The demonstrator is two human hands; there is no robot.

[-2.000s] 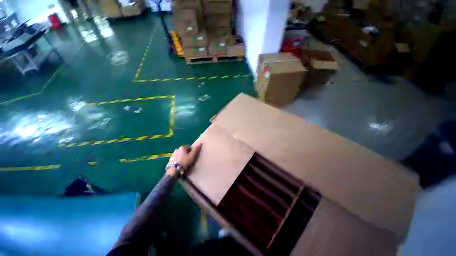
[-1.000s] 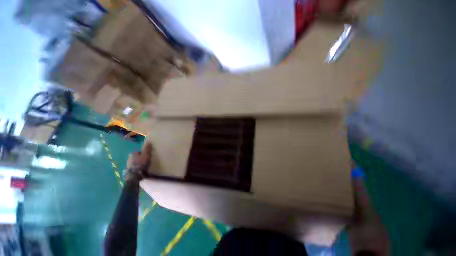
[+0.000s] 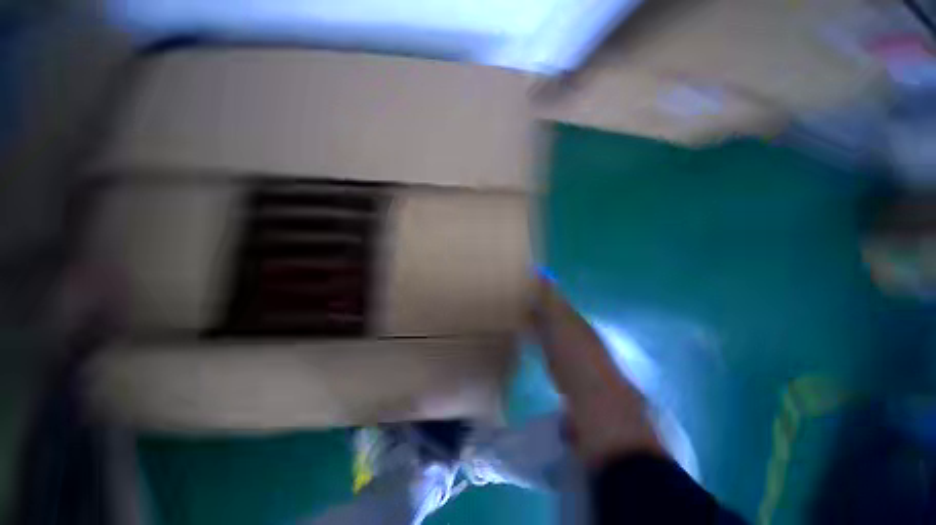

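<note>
A large brown cardboard carton fills the left and middle of the view, blurred by motion. Its flaps lie partly inward and leave a dark gap in which reddish-brown contents show between slats. My right hand is at the carton's right side and holds it there; its fingertips reach the side near the flap edge. My left hand is a dim blur at the carton's left side, and its fingers cannot be made out.
More brown cartons stand at the upper right, blurred. Green floor shows on the right, with yellow tape at the lower right. A pale, shiny, blurred shape lies below the carton.
The view has swung round, and the carton now sits further left in it. My right hand and forearm show more fully. The carton is still between my hands.
</note>
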